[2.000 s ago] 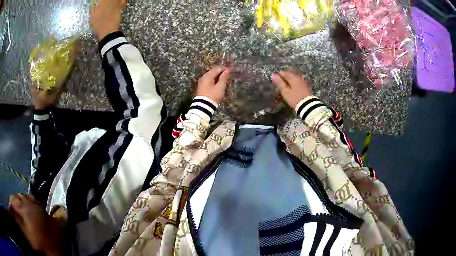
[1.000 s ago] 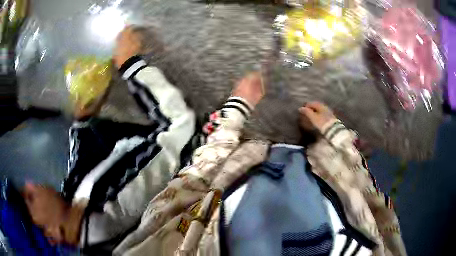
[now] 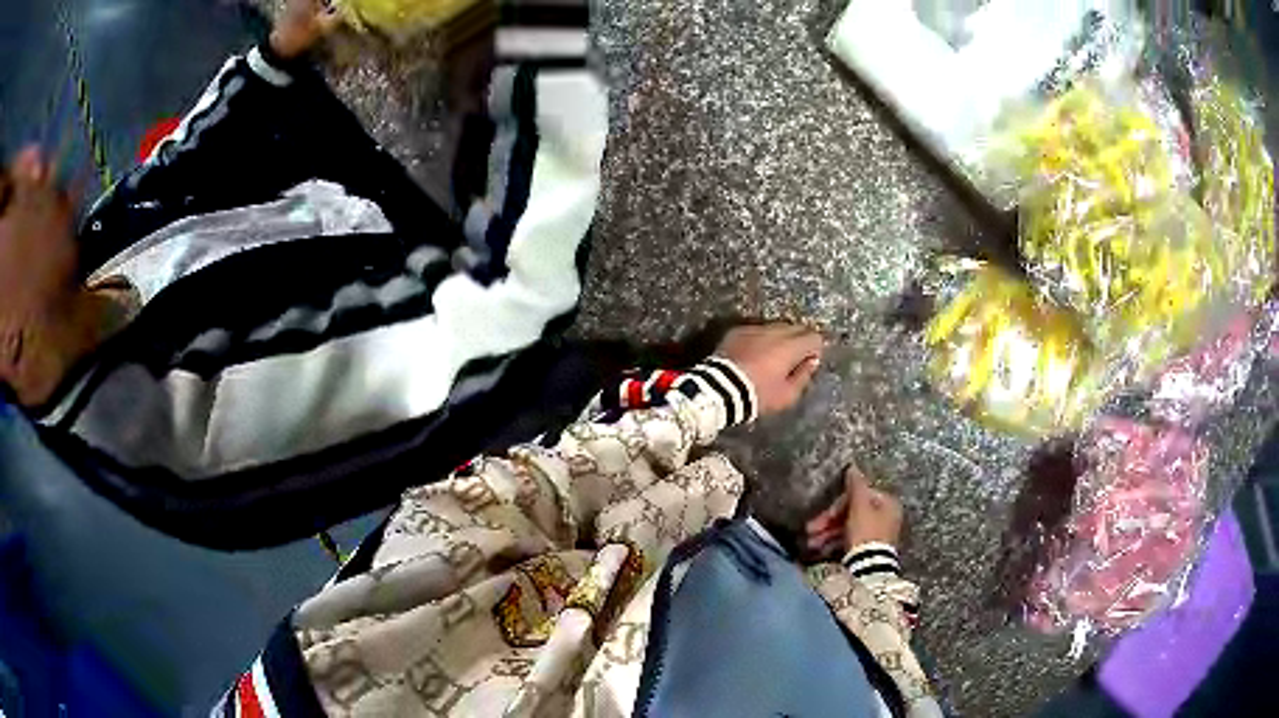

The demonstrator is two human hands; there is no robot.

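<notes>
My left hand [image 3: 774, 362] is over the grey speckled table [image 3: 722, 183], fingers curled towards the thumb. My right hand [image 3: 858, 516] is nearer the table's edge, thumb and fingers drawn together. The hands are apart. I cannot tell whether a thin clear bag is between them; the speckled top shows there and nothing solid is visible in either hand. Clear bags of yellow pieces [image 3: 1115, 211] lie in a pile beyond my hands to the right. A clear bag of pink pieces [image 3: 1136, 526] lies right of my right hand.
A large white bag or stack [image 3: 933, 70] lies at the far side beside the yellow pile. A purple tray or stool [image 3: 1185, 617] is at the right table edge. A neighbour's striped sleeve [image 3: 519, 225] reaches over the table on the left, with yellow pieces [image 3: 400, 14] by their hand.
The view has turned, so the yellow and pink bags appear lower and the white item has come into view. My hands remain apart over the table, the left now farther out than the right.
</notes>
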